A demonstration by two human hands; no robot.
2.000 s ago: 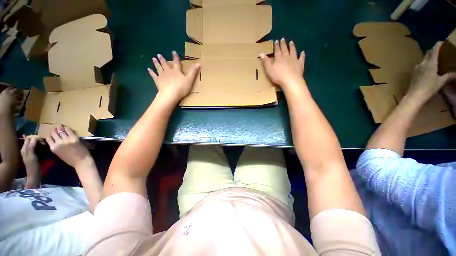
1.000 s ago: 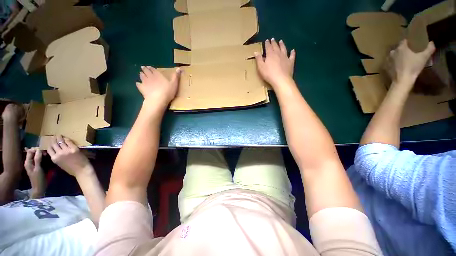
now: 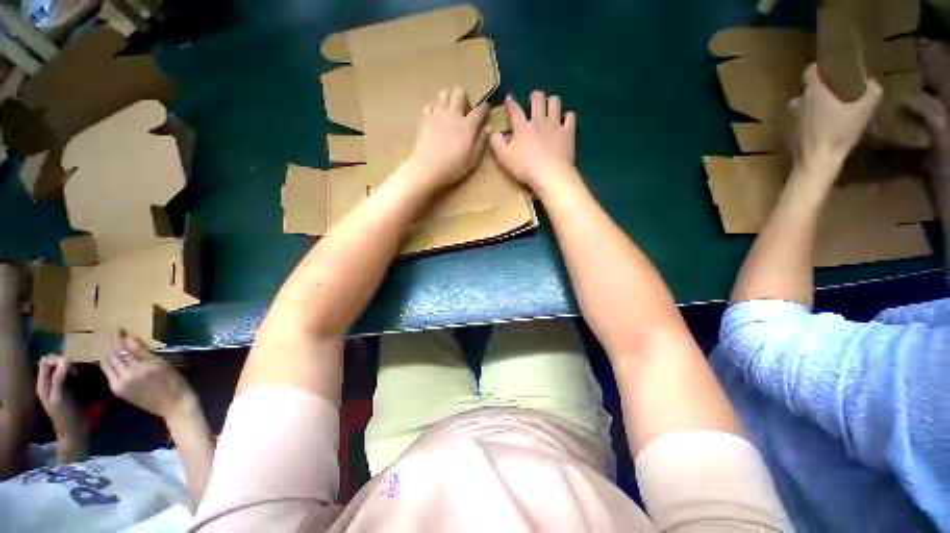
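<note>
A small stack of flat brown die-cut blanks (image 3: 401,104) lies on the dark green tabletop in front of me, slightly turned, its lid end pointing away. My left hand (image 3: 450,141) is bare and lies on the blank's right part, fingers near its right edge. My right hand (image 3: 536,144) is bare, just right of it, with the thumb at the blank's right edge and the other fingers spread on the tabletop. The two thumbs are close together. My left forearm hides part of the base panel. Whether the fingers pinch the right side flap is unclear.
At left, a part-folded box (image 3: 125,271) stands by another person's hands (image 3: 146,377). Darker cardboard (image 3: 89,89) lies behind it. At right, another person's hand (image 3: 828,120) holds cardboard over flat blanks (image 3: 755,193). The table's front edge (image 3: 469,325) runs before my lap.
My left hand has moved right, from the blank's left side across to its right side. The stack has turned and its left flap is uncovered. My right hand has shifted slightly left.
</note>
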